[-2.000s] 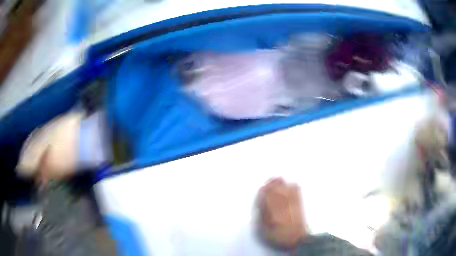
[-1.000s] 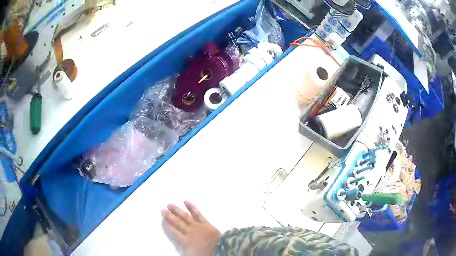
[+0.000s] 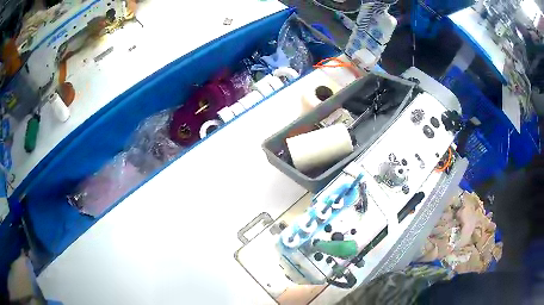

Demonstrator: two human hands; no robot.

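The white sewing machine head (image 3: 382, 196) with a blue-trimmed thread guide lies across the right centre, seen from above. A camouflage sleeve (image 3: 393, 289) enters at the bottom right edge. A skin-toned patch, seemingly part of my right hand (image 3: 301, 294), shows at the bottom edge beside the machine; its fingers and anything in them are hidden. My left hand cannot be made out. A grey parts tray (image 3: 286, 164) on the machine holds a large cream thread cone (image 3: 320, 148) and small tools.
A blue trough (image 3: 137, 101) behind the white table (image 3: 149, 238) holds plastic-wrapped material, maroon spools (image 3: 206, 110) and white rolls (image 3: 253, 101). Another machine table (image 3: 161, 27) stands beyond. Beige pieces (image 3: 465, 235) are heaped at the right. A beige shape (image 3: 21, 280) shows at the lower left.
The view has shifted, so the machine and tray appear further left and larger. My right hand, flat and spread on the white table before, is now mostly out of sight at the bottom edge.
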